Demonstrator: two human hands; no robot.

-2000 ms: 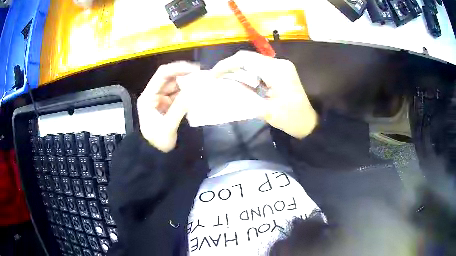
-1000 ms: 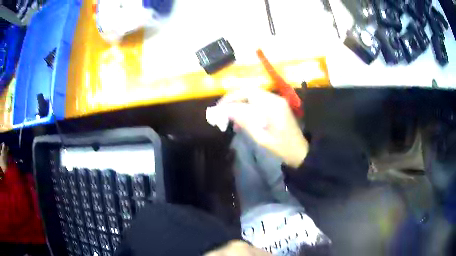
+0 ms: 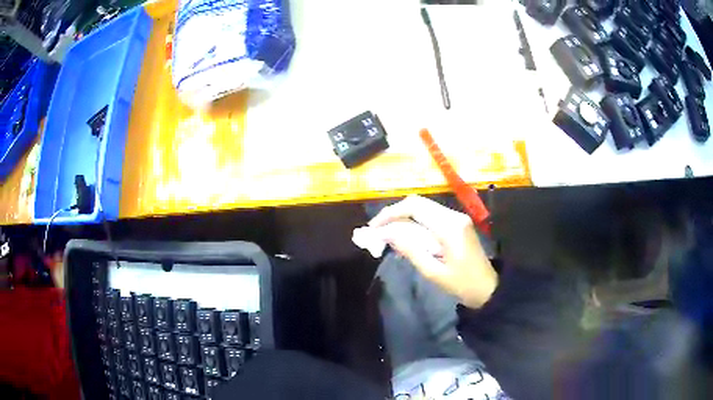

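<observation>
My right hand (image 3: 442, 246) is above my grey-trousered legs, just below the bench edge. Its fingers are closed on a small crumpled white piece (image 3: 370, 240). My left hand is not in view; only a dark sleeve (image 3: 301, 378) shows at the bottom, over the tray's lower right part. A single black unit (image 3: 358, 139) lies apart on the bench near its front edge. A red-handled tool (image 3: 453, 176) lies right of it, its lower end sticking out past the edge above my right hand.
A black tray (image 3: 268, 301) with rows of units stands at lower left. A blue bin (image 3: 90, 117) and a blue-and-white bundle (image 3: 227, 48) are on the bench. Loose black units (image 3: 623, 119) are piled right. Thin dark rods (image 3: 439, 62) lie behind. A person's red sleeve (image 3: 33, 336) shows left.
The flat white sheet held in both hands at first is gone from view. My left hand has dropped out of the picture. The view has shifted, showing more of the bench.
</observation>
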